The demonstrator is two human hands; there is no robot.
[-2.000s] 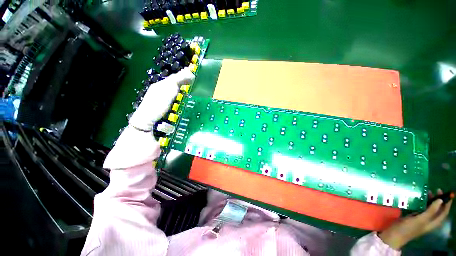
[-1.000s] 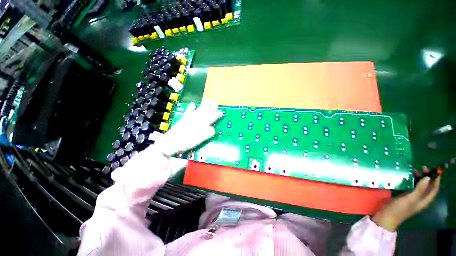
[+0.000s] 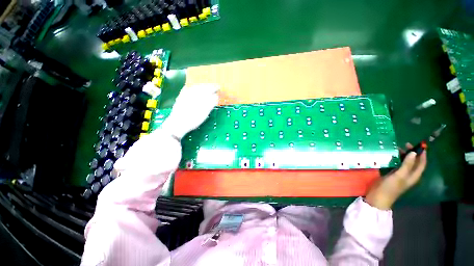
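A long green circuit board (image 3: 291, 127) lies solder side up across the orange-red mat (image 3: 275, 183). My left hand (image 3: 195, 109), in a white glove, lies over the board's far left corner, with its fingertips over the mat. Whether its fingers grip the edge is hidden. My bare right hand (image 3: 397, 182) is at the board's right end, closed on the diagonal cutters (image 3: 420, 148). Their dark handles show orange near the pivot, and the silvery jaws point away to the right, off the board.
A capacitor board (image 3: 130, 114) lies close on the left. Another capacitor board (image 3: 156, 23) lies at the far left. Part of a green board (image 3: 462, 57) shows at the right edge. A small white cylinder (image 3: 426, 104) lies beyond the cutters. Black slotted racks (image 3: 31, 223) stand lower left.
My left hand has moved right from the capacitor board onto the flat board's far left part. The view has shifted right, bringing in the right-edge board. My right hand still holds the cutters.
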